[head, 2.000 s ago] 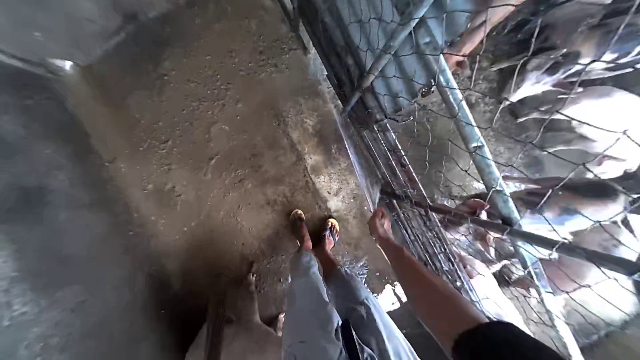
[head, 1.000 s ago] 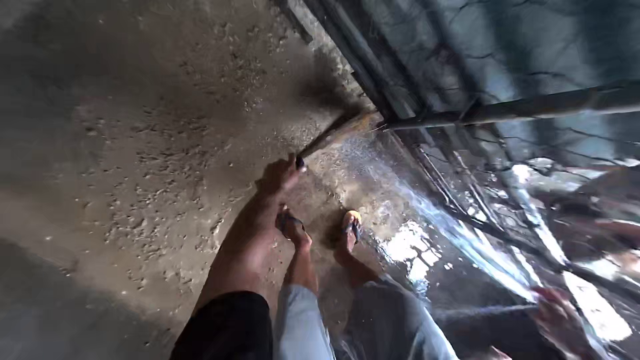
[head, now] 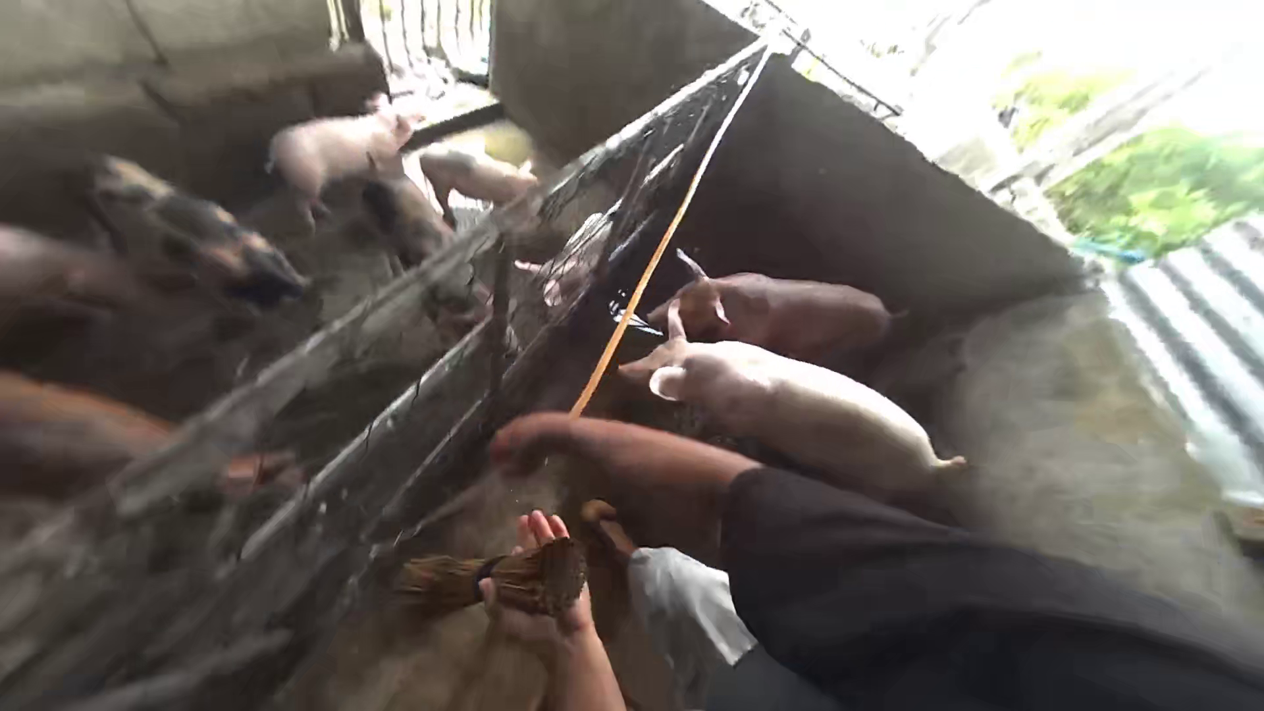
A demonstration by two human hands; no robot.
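My left hand, at the lower centre, is palm up with its fingers curled around a stick broom, a bundle of thin brown sticks bound by a dark band. Above it my right hand reaches out from a dark sleeve, blurred, beside the wire-mesh fence. An orange and pale cord runs from the top of the fence down to the right hand; whether the fingers hold it, I cannot tell.
Right of the fence stand a pale pig and a reddish pig near a concrete wall. Several pigs, including a pink one, stand left of the fence. Corrugated metal sheeting is at the right edge.
The view has swung up from the floor and my feet to the pens and pigs. My left hand, stretched over the floor with the broom a second ago, is now palm up below my right arm.
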